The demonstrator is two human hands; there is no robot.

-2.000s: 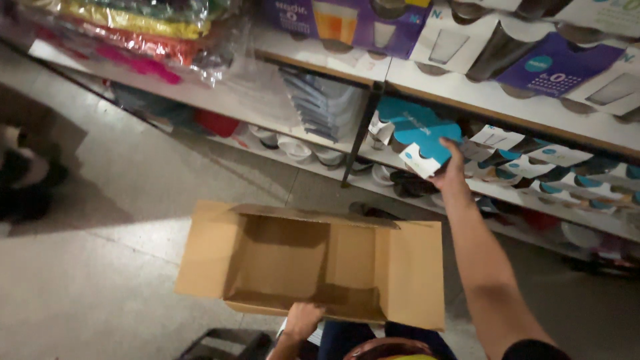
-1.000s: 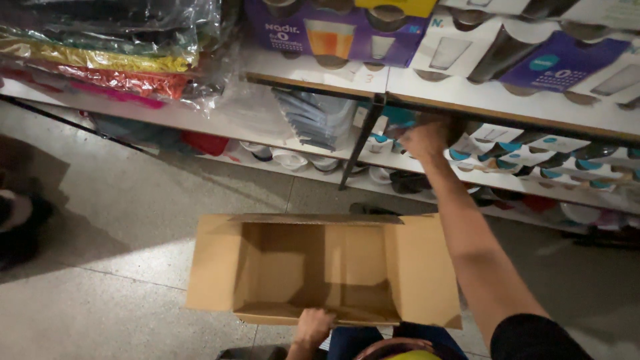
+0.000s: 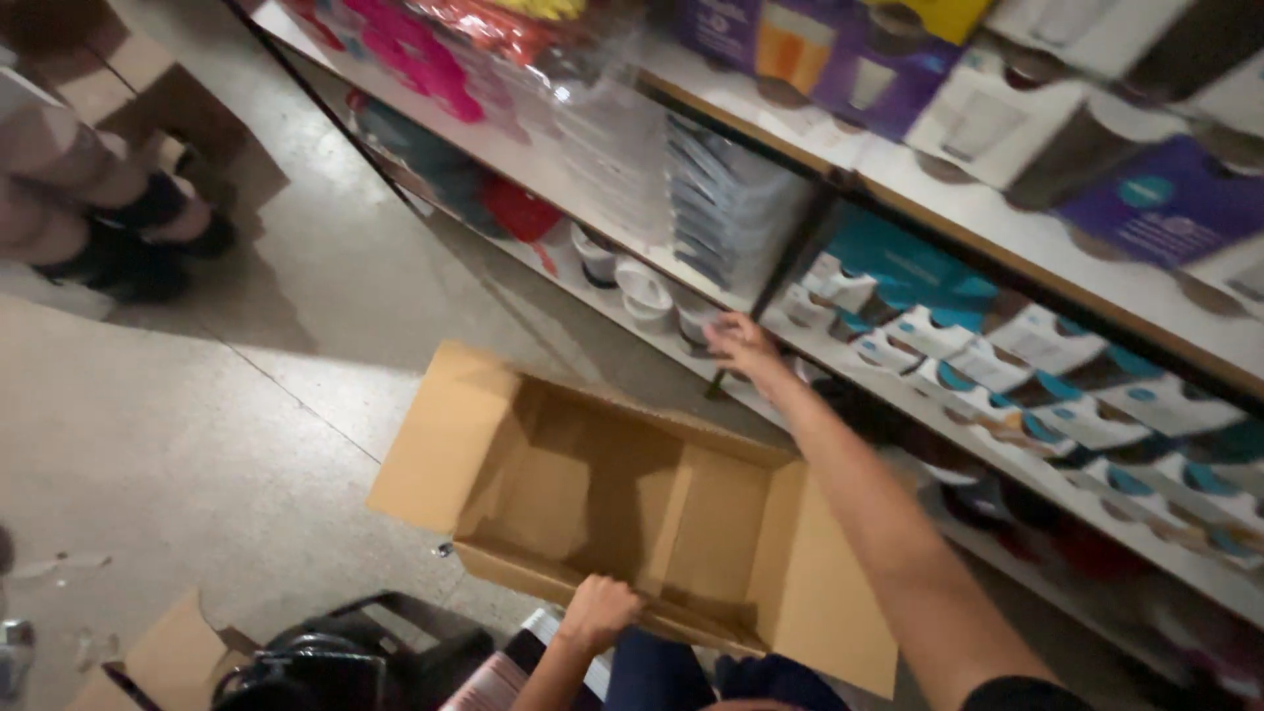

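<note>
An open cardboard box (image 3: 632,494) with nothing in it lies in front of my knees, its end flaps spread out. My left hand (image 3: 600,607) grips the near rim of the box. Over the far right corner of the box my right hand (image 3: 746,351) reaches out with its fingers apart and nothing in them, close to the shelf post. To its right, a teal and white carton (image 3: 904,262) stands at the back of the lower shelf, behind rows of white and teal cardboard packs (image 3: 987,370).
Purple and white glassware cartons (image 3: 997,118) fill the upper shelf. Stacked plastic-wrapped goods (image 3: 726,207) and white cups (image 3: 642,291) sit left of the post. A black chair or bag (image 3: 346,652) is at the lower left. Another person's legs (image 3: 109,197) show at the upper left.
My right hand, on a teal and white carton two seconds ago, has let go and come back from the shelf. My left hand stays on the box rim. The view has turned.
</note>
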